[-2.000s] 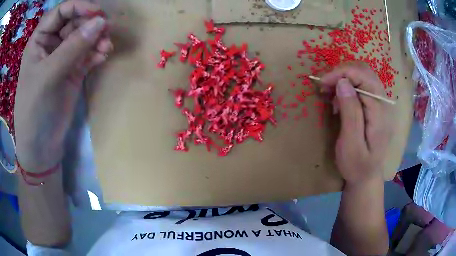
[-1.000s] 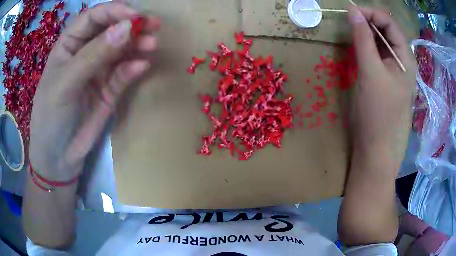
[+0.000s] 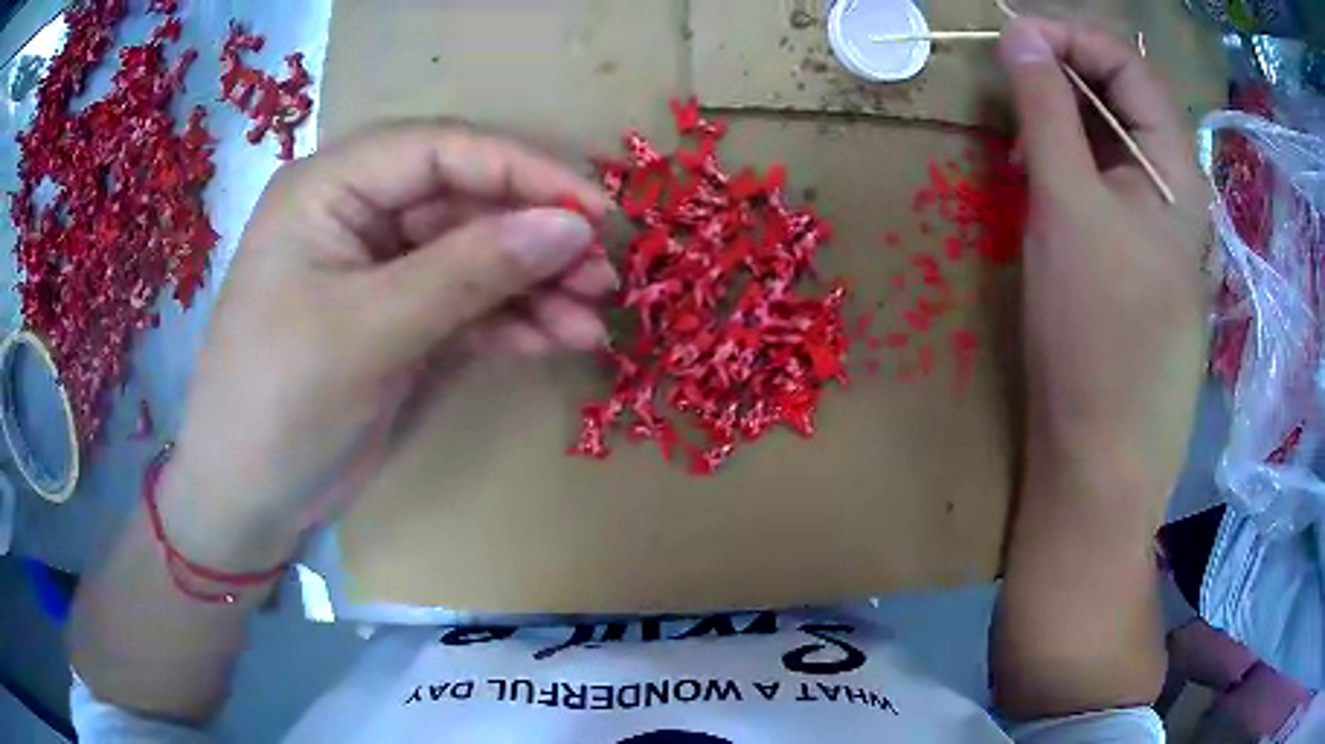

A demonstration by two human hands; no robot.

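My left hand [image 3: 436, 269] is pinched at the left edge of the pile of red figurines [image 3: 727, 298]. A bit of red shows between its thumb and finger, a red figurine [image 3: 576, 207], mostly hidden by the fingers. My right hand [image 3: 1097, 175] is at the upper right and holds a thin wooden stick [image 3: 1119, 131] that slants down to the right. A second wooden stick [image 3: 959, 34] lies with one end on the white round cap [image 3: 879, 35]; its other end reaches my right fingertips. Whether they grip it is unclear.
Tiny red parts [image 3: 937, 233] lie right of the pile, partly behind my right hand. The cardboard sheet [image 3: 654, 538] is under the work. A larger red pile [image 3: 109, 204] and a tape roll [image 3: 39, 417] are at the left. Crinkled clear plastic bags [image 3: 1271, 291] are at the right edge.
My left hand has moved right to the central pile with the red figurine. My right hand has gone from the tiny red parts up to the white cap and stayed there.
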